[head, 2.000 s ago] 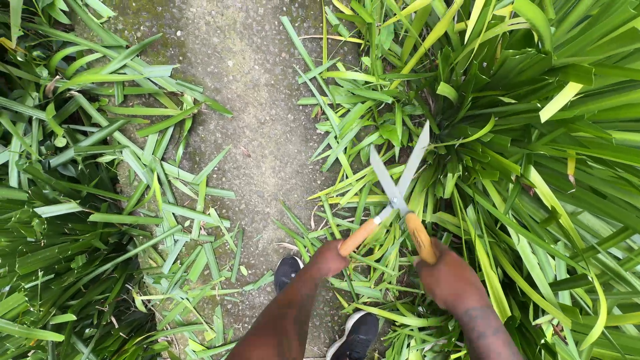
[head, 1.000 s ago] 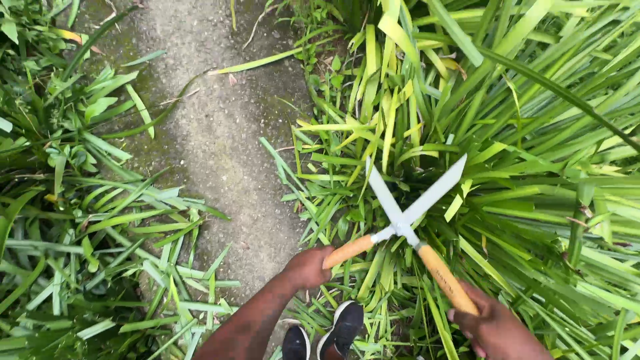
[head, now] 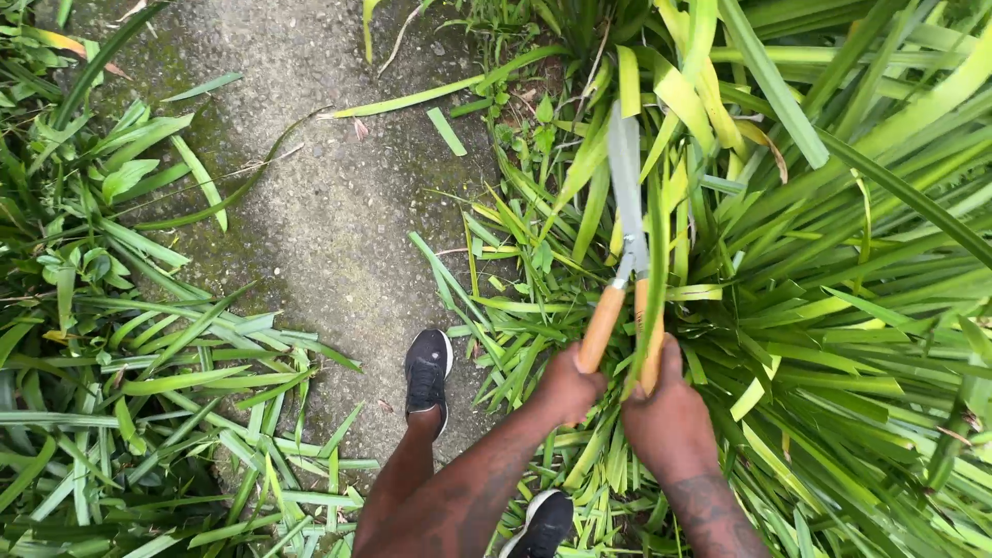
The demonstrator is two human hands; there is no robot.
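Hedge shears (head: 626,178) with wooden handles point away from me, their blades closed together among long strap-shaped leaves (head: 682,101). My left hand (head: 564,387) grips the left handle. Around the right handle is my right hand (head: 668,418), close beside the left one. A long green leaf blade (head: 655,287) lies across the shears' right handle and partly covers it. The blade tips are near a yellow-green leaf, and part of the metal is hidden by foliage.
A rough concrete path (head: 333,232) runs up the left-middle, with cut leaf pieces (head: 256,380) strewn on its left side. My dark shoe (head: 426,372) is on the path; the other shoe (head: 546,523) stands among cuttings. Dense leafy clumps (head: 852,325) fill the right.
The shears' blades, spread in an X one second ago, are now together. Both hands have come close to each other. My feet have moved apart.
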